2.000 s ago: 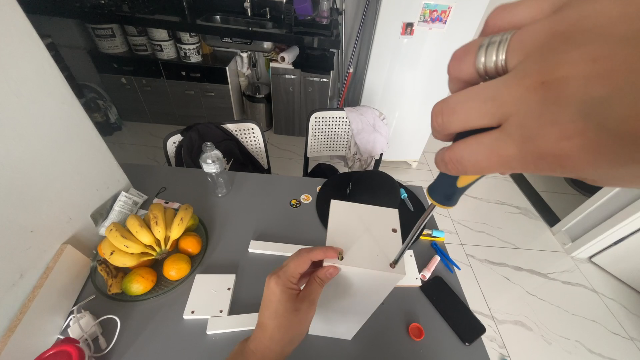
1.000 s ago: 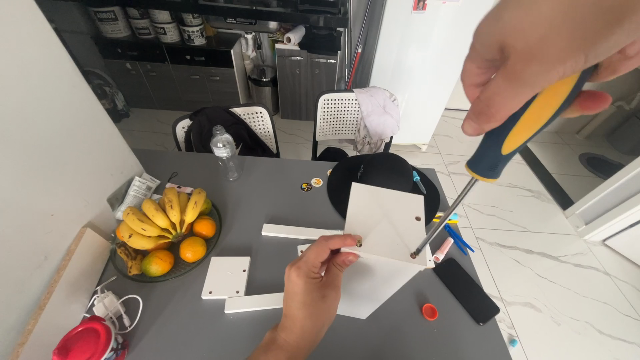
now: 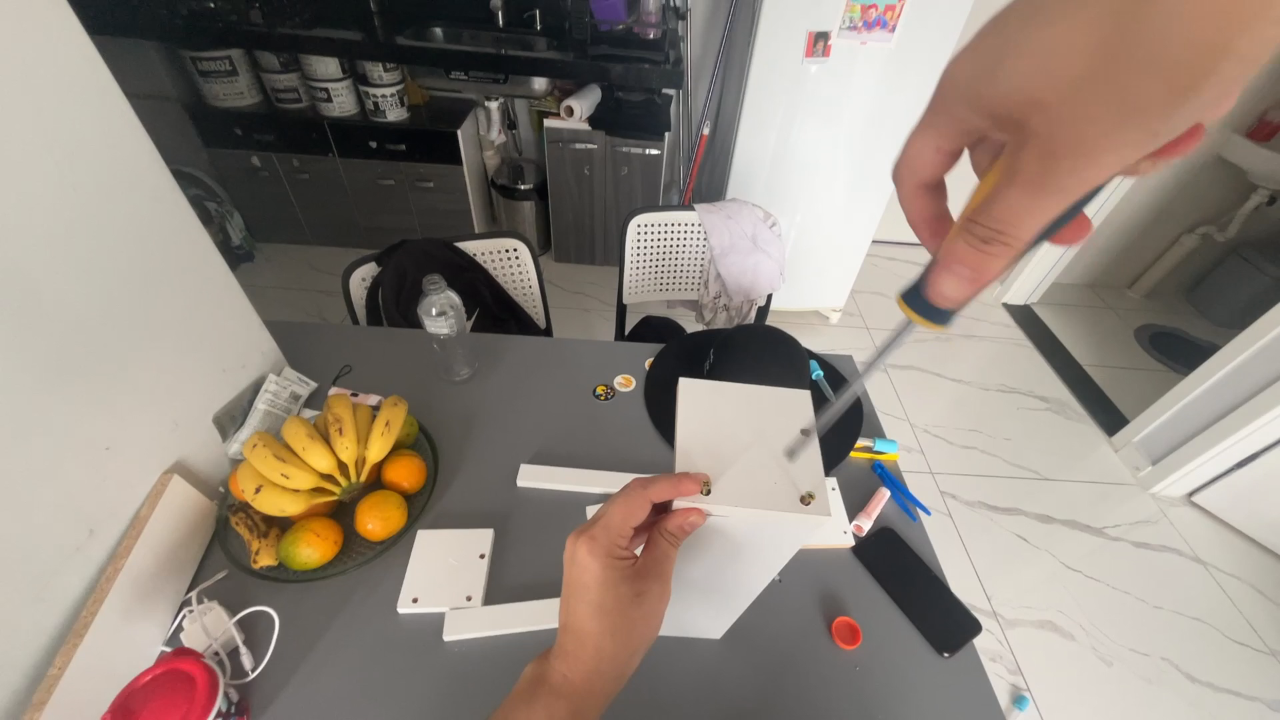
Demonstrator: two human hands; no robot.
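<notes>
My right hand point(image 3: 1040, 170) grips the blue and yellow handle of a screwdriver point(image 3: 865, 375), whose blurred tip is over the white square panel point(image 3: 745, 435), above the screw at its near right corner. That panel lies on top of an upright white board point(image 3: 715, 580). My left hand point(image 3: 625, 560) pinches the near left corner of the panel, beside a brass-coloured screw point(image 3: 706, 486). A second screw point(image 3: 808, 498) sits in the near right hole. Left of my left hand lie a small white panel with holes point(image 3: 447, 570) and two white strips point(image 3: 500, 618).
A black hat point(image 3: 680, 385) lies behind the panel. A phone point(image 3: 917, 590), an orange-red cap point(image 3: 846, 632) and blue tweezers-like plastic point(image 3: 898, 490) lie at the right. A fruit dish point(image 3: 425, 500) and a clear bottle point(image 3: 447, 330) stand at the left; chairs point(image 3: 665, 255) are beyond the table.
The screwdriver tip has lifted from the near right screw and moved away from it. My right hand has changed its hold on the handle. My left hand still pinches the panel's corner.
</notes>
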